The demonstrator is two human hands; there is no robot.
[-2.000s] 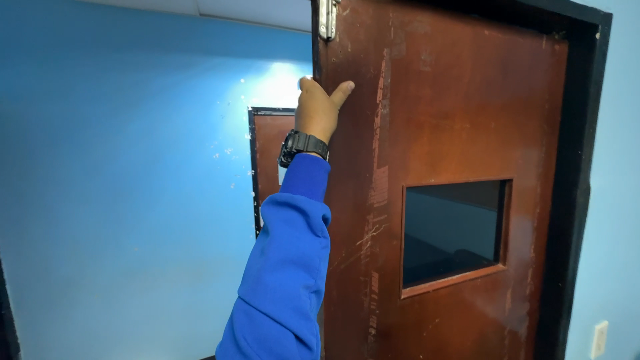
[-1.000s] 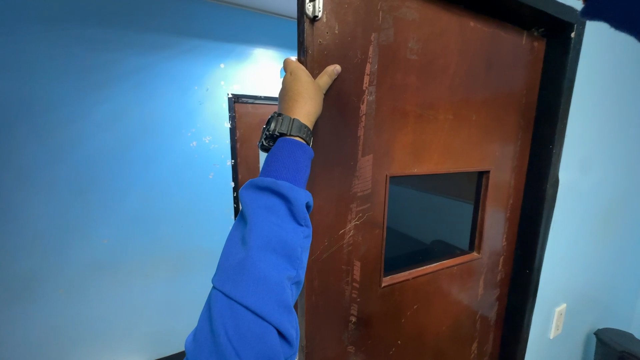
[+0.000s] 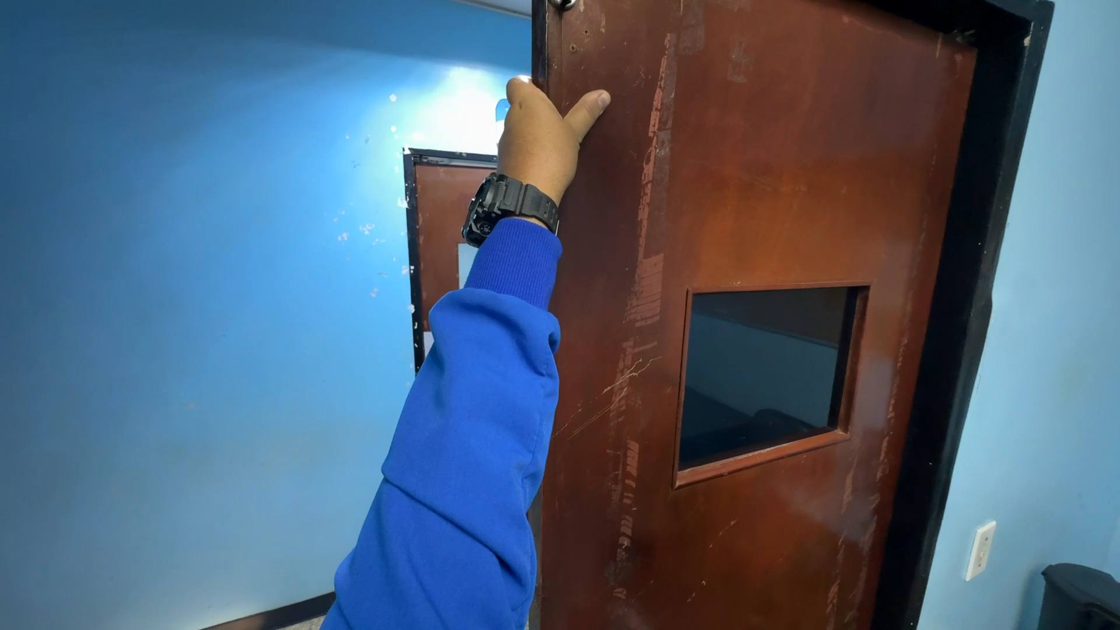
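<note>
My left hand [image 3: 544, 140], below which a black wristwatch [image 3: 510, 208] and a blue sleeve show, grips the free edge of a brown wooden door [image 3: 787, 175] near its top. The thumb lies on the door's face, and the other fingers go behind the edge, mostly hidden. Worn, scratched strips run down the door, which stands ajar. A small framed window [image 3: 761, 367] sits in its right half, with dark glass. At the door's top left corner a metal fitting [image 3: 563, 3] is partly cut off by the frame. My right hand is not in view.
The black door frame [image 3: 954, 289] borders the door at the right. A light blue wall with a white wall plate [image 3: 981, 550] and a dark bin-like object [image 3: 1081, 599] lies beyond. Behind my arm, a second brown door [image 3: 446, 210] stands past the blue wall [image 3: 219, 306].
My left hand keeps its hold on the door's edge. A dark blue shape, perhaps a sleeve, at the top right one second ago is out of view. The view has shifted slightly.
</note>
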